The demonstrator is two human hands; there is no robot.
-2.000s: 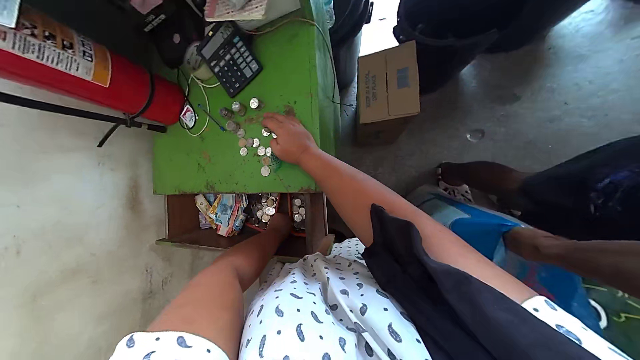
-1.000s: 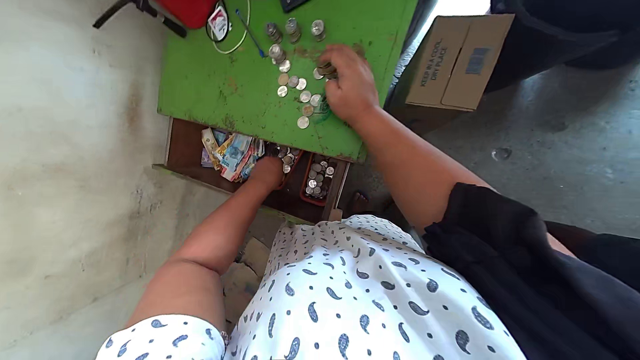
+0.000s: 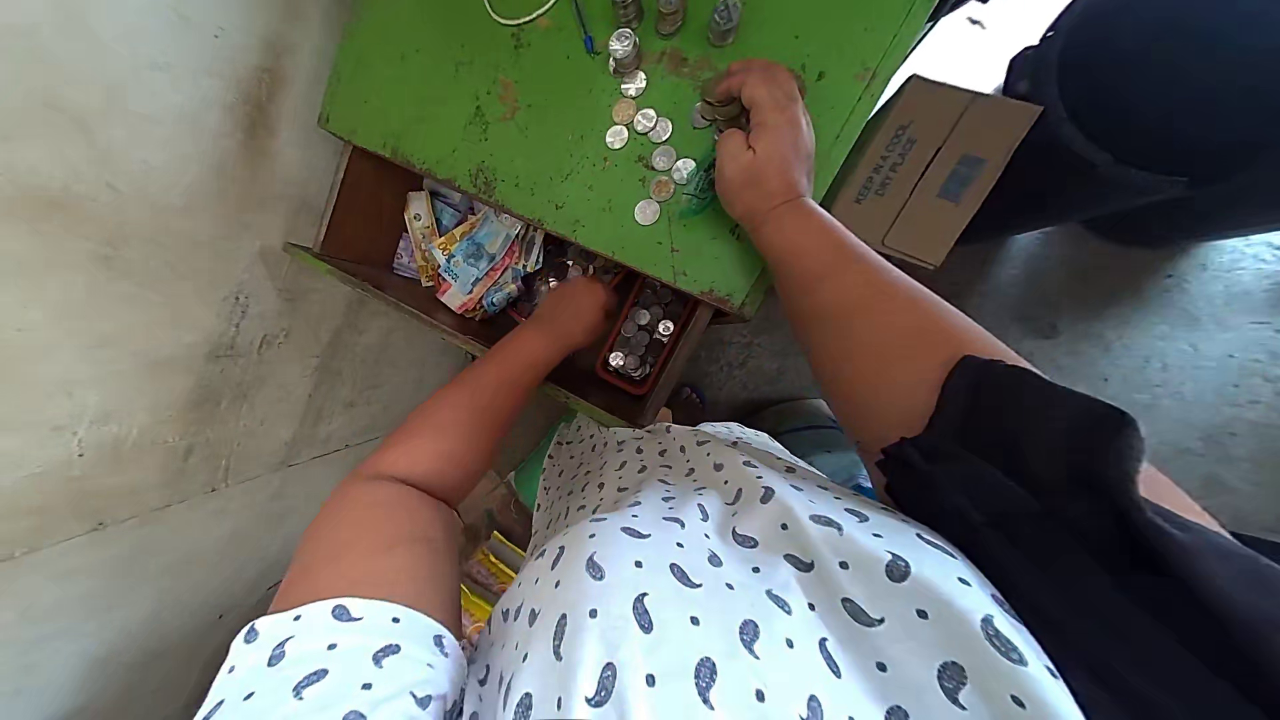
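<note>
My right hand (image 3: pixel 770 140) is at the right part of a green tabletop (image 3: pixel 450 90), its fingers curled around several coins (image 3: pixel 722 112). Loose coins (image 3: pixel 662 158) lie left of it, with stacks of coins (image 3: pixel 625 50) farther back. Below the tabletop, my left hand (image 3: pixel 580 312) reaches into the open wooden drawer (image 3: pixel 365 205), over a container of coins (image 3: pixel 568 268); its fingertips are hidden, so I cannot tell if it grips any. Beside it stands a red plastic tray (image 3: pixel 602 368) of coins. Banknotes (image 3: pixel 480 255) lie in a loose pile in the drawer's left part.
A cardboard box (image 3: pixel 930 170) stands right of the table, near large black containers (image 3: pixel 1110 110). A blue pen (image 3: pixel 586 40) and a white cable (image 3: pixel 520 18) lie at the table's back. A stained wall (image 3: pixel 150 250) runs along the left.
My right hand has gone from resting on the loose coins to curling around several of them. My left hand stays in the drawer. The view has moved closer and turned.
</note>
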